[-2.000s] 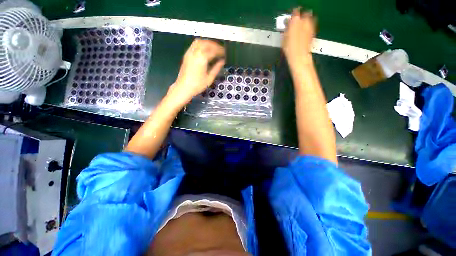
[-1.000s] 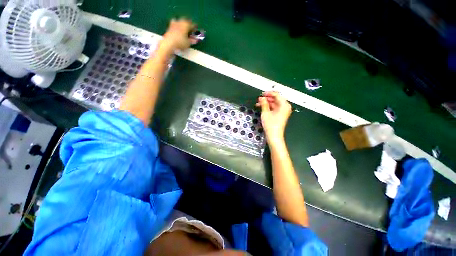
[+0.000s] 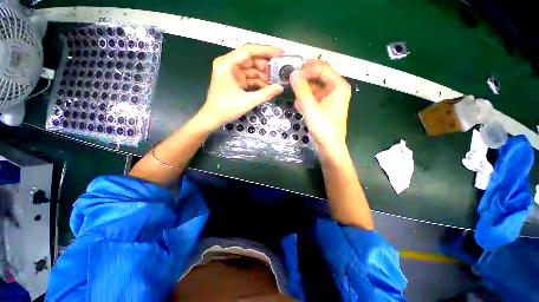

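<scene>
My left hand (image 3: 239, 82) holds a small squarish silver-grey housing (image 3: 278, 66) between thumb and fingers, above the far edge of the small blister tray. The housing has a dark round centre. My right hand (image 3: 324, 97) is at the housing's right side, its thumb and fingertips pinched at the dark round part (image 3: 286, 72); whether this is a separate insert is hard to tell. The small blister tray (image 3: 254, 147) lies below the hands, with dark discs in its pockets and bare clear plastic at its near side. The hands hide part of its far rows.
A large blister tray (image 3: 106, 82) and a white fan (image 3: 20, 53) are at left. A crumpled wipe (image 3: 397, 167), brown box (image 3: 440, 117), clear cup (image 3: 493, 134) and another person's blue sleeve (image 3: 504, 191) are at right. More housings (image 3: 398, 49) lie on the green belt (image 3: 354, 29).
My left hand has come back from the belt at upper left with a housing. My right hand has met it over the small tray. The camera view has turned.
</scene>
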